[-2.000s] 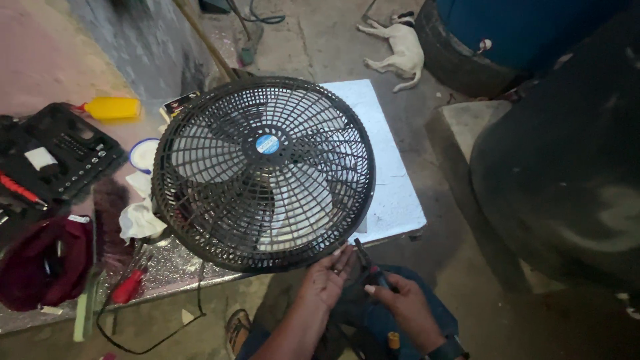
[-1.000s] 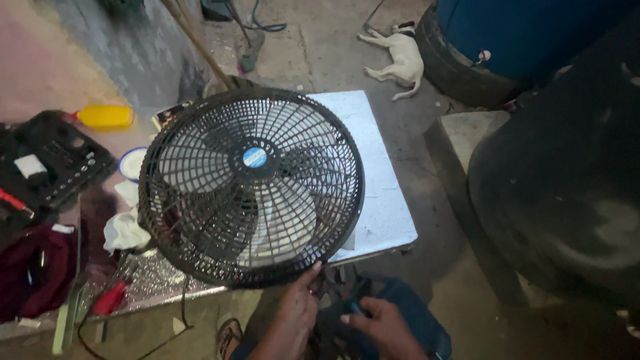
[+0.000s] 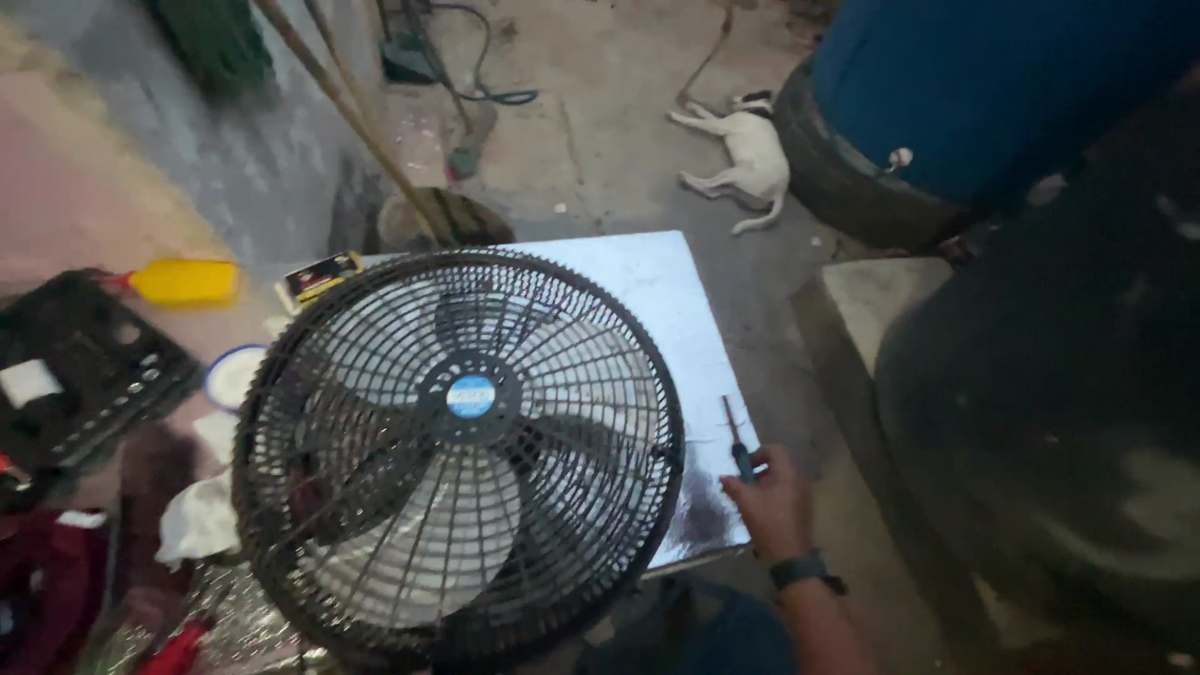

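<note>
A round fan with a black plastic grille [image 3: 581, 441] and a blue round label at its hub stands on the table, its pale blades showing through the slots. To its right, my right hand [image 3: 773, 497], with a dark band on the wrist, holds a screwdriver [image 3: 742, 455] by its dark handle. The thin shaft points away from me over the right edge of the silvery board [image 3: 698, 328]. My left hand is not in view.
Left of the fan lie an open black tool case [image 3: 84, 375], a yellow bottle [image 3: 187, 283], a white cloth [image 3: 199, 520] and a maroon bag [image 3: 56, 581]. A white dog [image 3: 755, 159] lies on the floor near a blue barrel [image 3: 947, 84].
My right hand has moved from below the fan to its right side, with the screwdriver in it. My left hand, earlier at the fan's lower rim, has gone out of sight.
</note>
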